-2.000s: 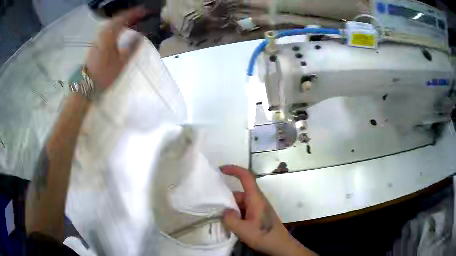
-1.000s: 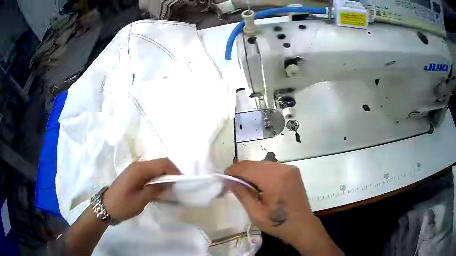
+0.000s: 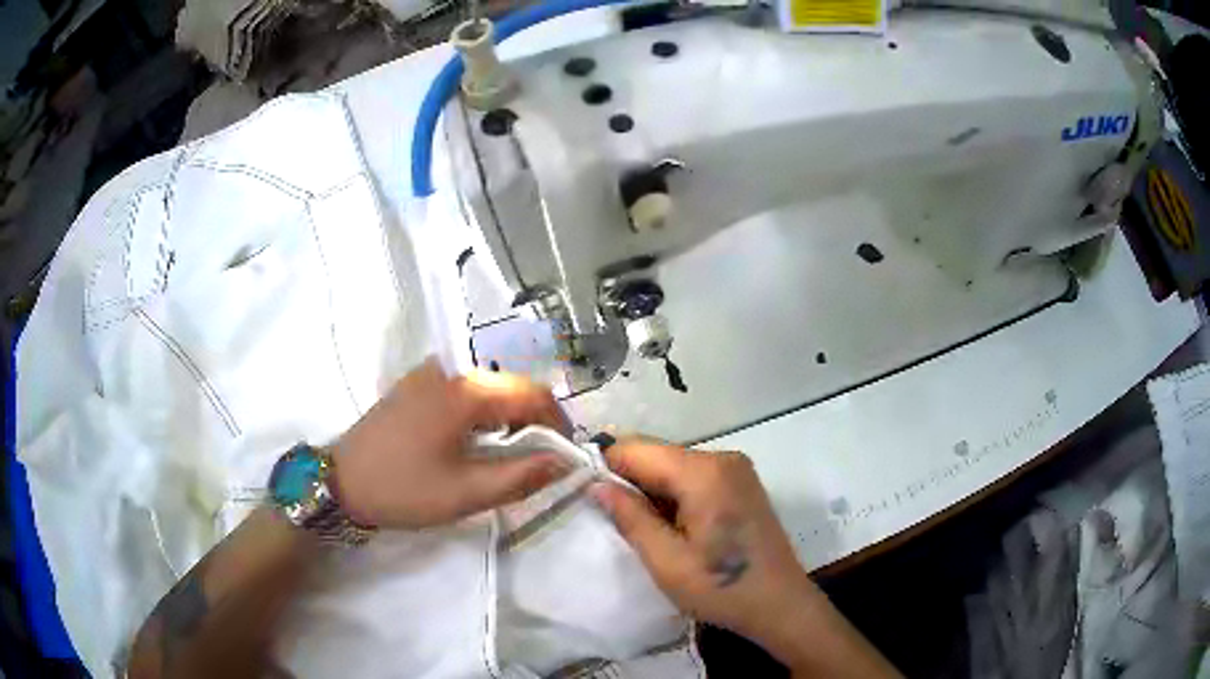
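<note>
White trousers (image 3: 266,305) with dark stitch lines lie spread over the left of the machine table and hang toward me. My left hand (image 3: 438,444), with a watch at the wrist, is blurred and holds the folded white edge (image 3: 537,438). My right hand (image 3: 697,531) pinches the same edge from the right. A beige-brown strip (image 3: 551,515) shows just below the hands. The needle area (image 3: 577,352) of the sewing machine (image 3: 796,120) is just beyond the fingertips; the needle itself cannot be made out.
A blue tube (image 3: 431,120) curves at the machine head's left. Ruler markings run along the table's front edge (image 3: 955,458). Loose pale garments (image 3: 1095,570) are at the lower right. Beige garments (image 3: 279,33) are piled behind. A blue surface (image 3: 40,584) shows at the left edge.
The view has moved closer to the machine. Both hands have brought the folded edge nearer the needle area. My left hand, raised over the cloth earlier, is now close beside my right.
</note>
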